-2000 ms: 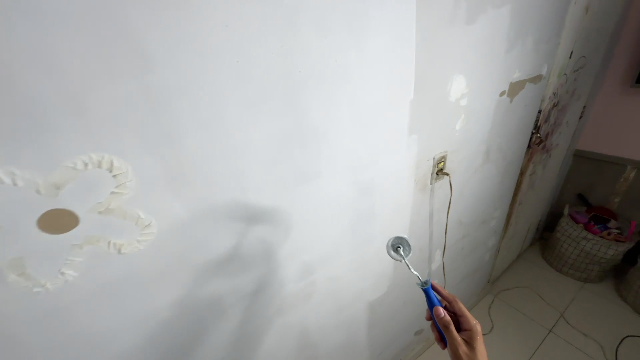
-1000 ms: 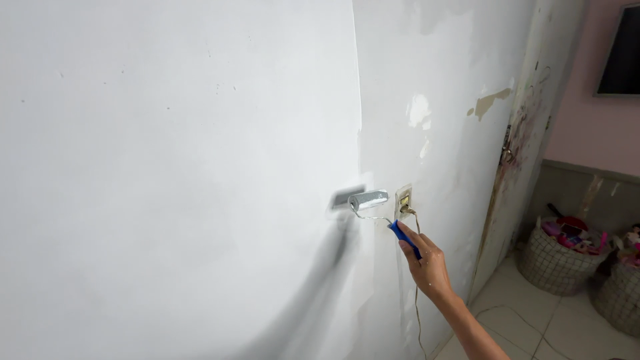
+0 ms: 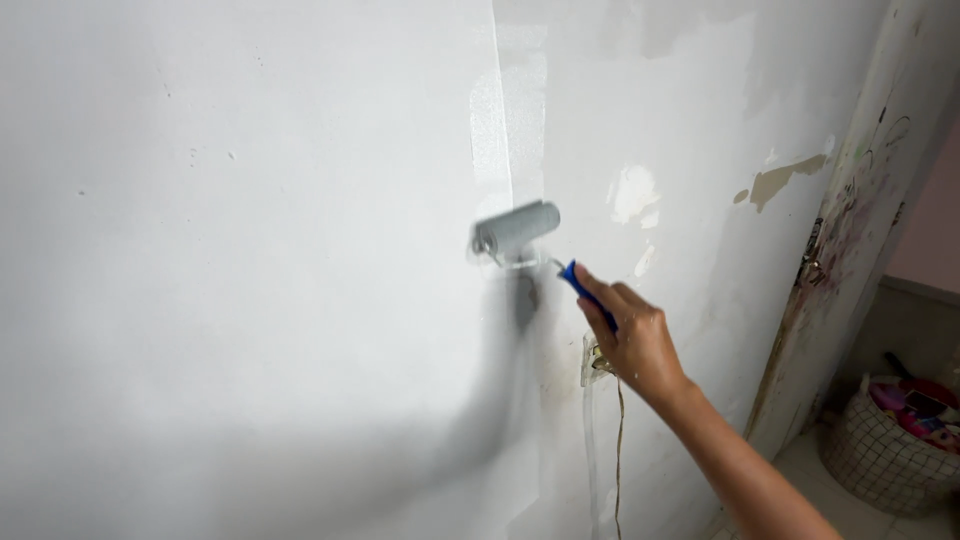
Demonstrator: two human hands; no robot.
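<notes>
My right hand (image 3: 637, 337) grips the blue handle of a small paint roller (image 3: 521, 226) in the head view. The roller's sleeve is slightly blurred and lies at or close to the wall (image 3: 300, 300), over the edge between a whiter area and a greyer one. A wet, glossy strip of paint (image 3: 525, 112) runs up the wall above the sleeve. Just below my right hand is a wall socket (image 3: 594, 361), partly hidden by the hand, with a plug in it. My left hand is out of view.
A cord (image 3: 619, 457) hangs from the socket. Farther right are a bare tan patch (image 3: 780, 182), a stained door or frame (image 3: 840, 225) and a woven basket (image 3: 889, 457) full of colourful items on the tiled floor.
My right hand has moved the roller from beside the socket to above it on the wall. Two seconds ago the roller was held lower, left of the hanging cord. The view has shifted.
</notes>
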